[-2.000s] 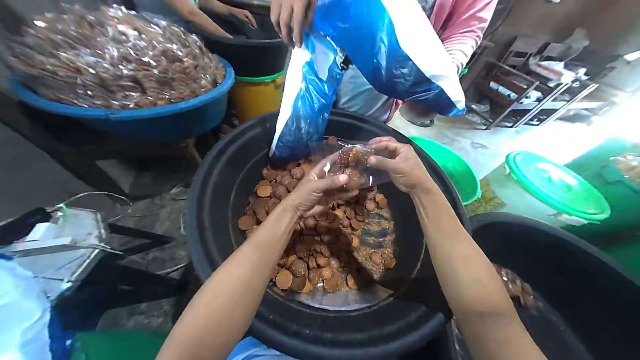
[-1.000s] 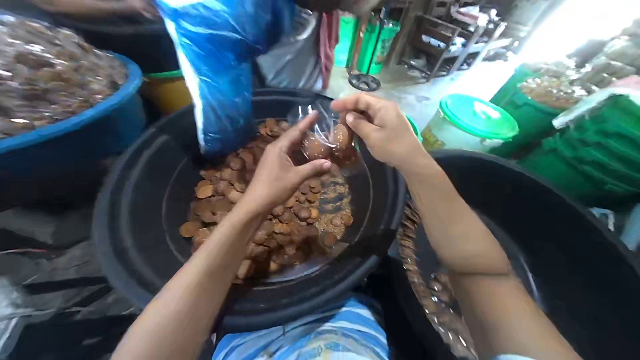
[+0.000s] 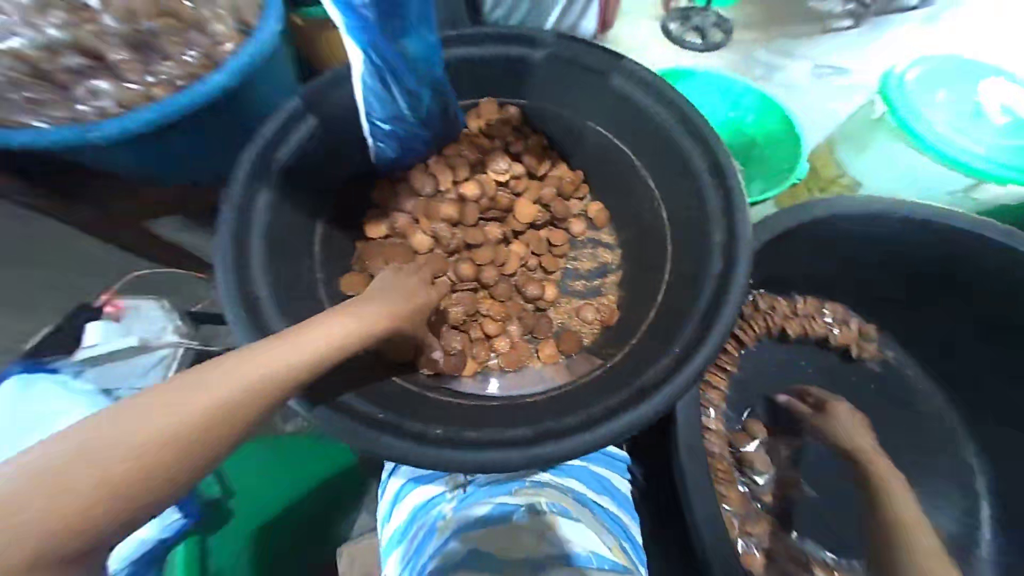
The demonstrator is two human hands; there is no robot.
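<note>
A large black plastic tub (image 3: 704, 240) holds a heap of small round brown cookies (image 3: 488, 240), with crumbs at the right of its floor. My left hand (image 3: 404, 304) reaches into the heap's left side, fingers spread among the cookies; whether it grips any is hidden. Inside a second black tub (image 3: 880, 210) at the right, my right hand (image 3: 832, 424) hovers with thumb and fingers near each other, and no item shows in it. Just left of that hand lies a clear plastic bag of cookies (image 3: 752, 456). Packed cookies (image 3: 720, 384) line this tub's left side in a curved row.
A blue plastic bag (image 3: 408, 88) hangs into the first tub. Upper left stands a blue basin (image 3: 272, 48) full of packed goods. A green basin (image 3: 752, 136) and a lidded container (image 3: 952, 120) are at the upper right. A green container (image 3: 280, 496) is lower left.
My hands have parted: the left has dropped into the cookie heap, the right has moved into the right tub. The small clear bag of cookies is no longer between them. The view has tilted down.
</note>
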